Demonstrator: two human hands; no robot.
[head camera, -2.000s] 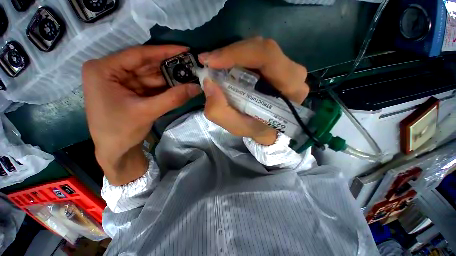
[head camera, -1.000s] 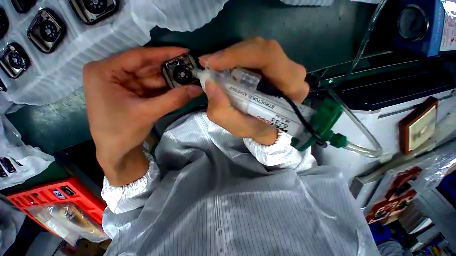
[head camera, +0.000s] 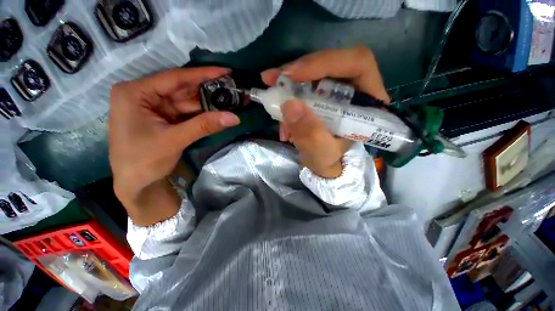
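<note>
My left hand holds a dark watch case between thumb and fingers above the green mat, its round centre facing up. My right hand grips the white adhesive syringe, which lies slanted with its green adapter at the right. The syringe's thin needle points left at the case's right upper part. Whether the needle tip touches the case cannot be told.
Several watch cases lie on a white foam sheet at upper left. Small dark parts lie on another white sheet at left. A red tray is lower left. A blue dispenser stands upper right, with a clear hose beside it.
The syringe and my right hand have shifted right and the syringe lies flatter, showing more of its front and needle. The case is turned slightly. The view has shifted a little.
</note>
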